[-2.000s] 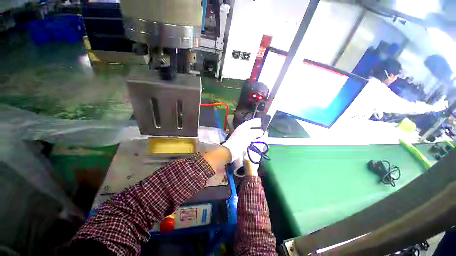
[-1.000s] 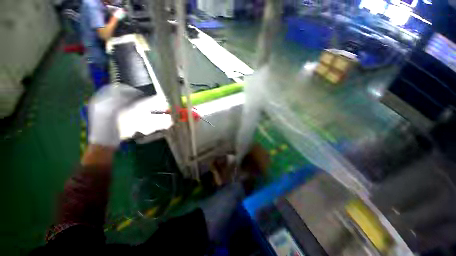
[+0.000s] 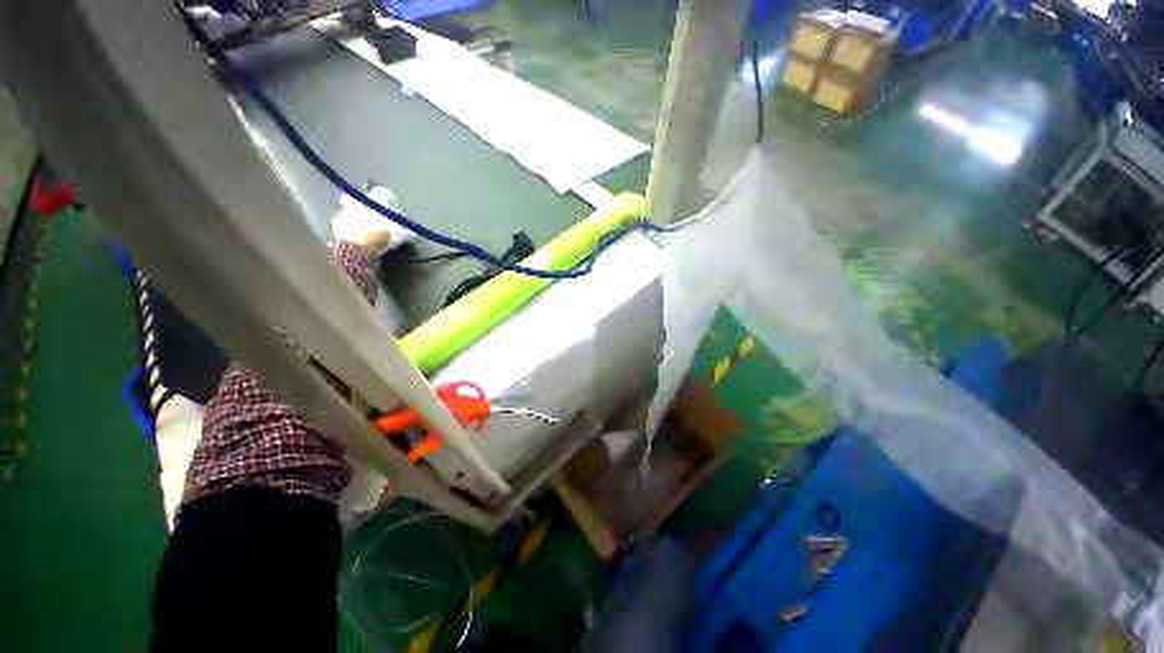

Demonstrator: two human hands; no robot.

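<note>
My left hand (image 3: 370,220), in a white glove, reaches past the pale frame post over the grey conveyor belt (image 3: 421,140) at the upper left. It is small, and its fingers are not clear enough to show whether it holds anything. A black adapter cable (image 3: 479,278) lies on the belt to the right of the hand, beside the lime-green edge strip (image 3: 511,287). My right hand is not in view.
Pale frame posts (image 3: 217,242) cross the left side, with an orange-red clip (image 3: 462,406) on one. A dark blue cable hangs across the belt. Translucent film (image 3: 817,306) stretches to the lower right. An open cardboard box (image 3: 696,478) stands below; a blue machine base (image 3: 817,536) is beside it.
The view has swung from the welder and monitor to the left conveyor and moved closer to it. My left hand has moved out over the belt. My right hand has left the view.
</note>
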